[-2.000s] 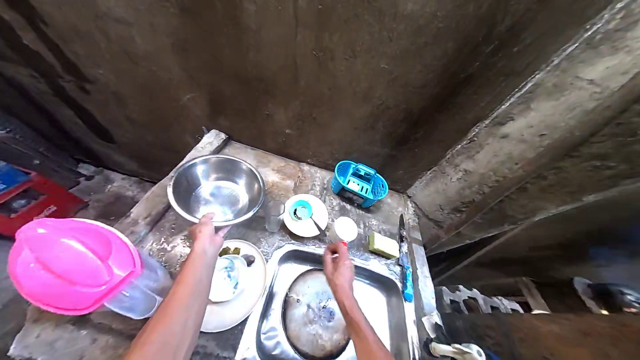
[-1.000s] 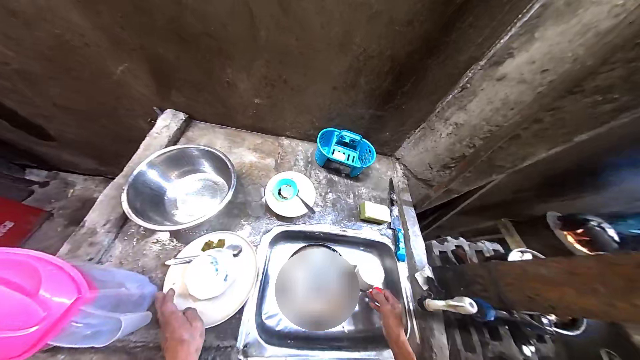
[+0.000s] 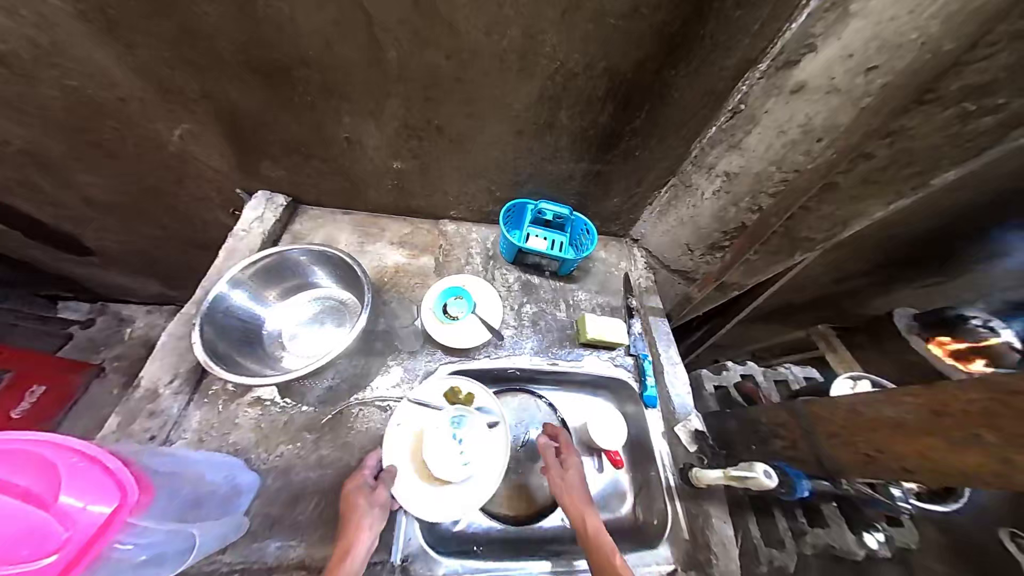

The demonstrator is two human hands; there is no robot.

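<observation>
My left hand (image 3: 368,490) grips the left rim of a large white plate (image 3: 406,472), which overlaps the left side of the steel sink (image 3: 640,520). A white bowl (image 3: 448,450), a spoon and some green food lie on the plate. Over the sink, my right hand (image 3: 562,464) has its fingers apart and holds nothing. Beneath it lies a round dark-rimmed pan or lid (image 3: 524,448), partly hidden by the plate and hand. A white cup with a red handle (image 3: 606,430) sits in the sink's right part.
A steel basin (image 3: 280,314) stands left. Behind the sink are a small plate with a turquoise cup (image 3: 462,311), a blue plastic basket (image 3: 548,237), a sponge (image 3: 602,330) and a blue-handled knife (image 3: 646,380). A pink-lidded pitcher (image 3: 64,504) stands front left; fire (image 3: 964,352) burns far right.
The large plate with its bowl has moved right, from the counter to over the sink's edge, in my left hand. My right hand has let go of the red-handled cup and moved left.
</observation>
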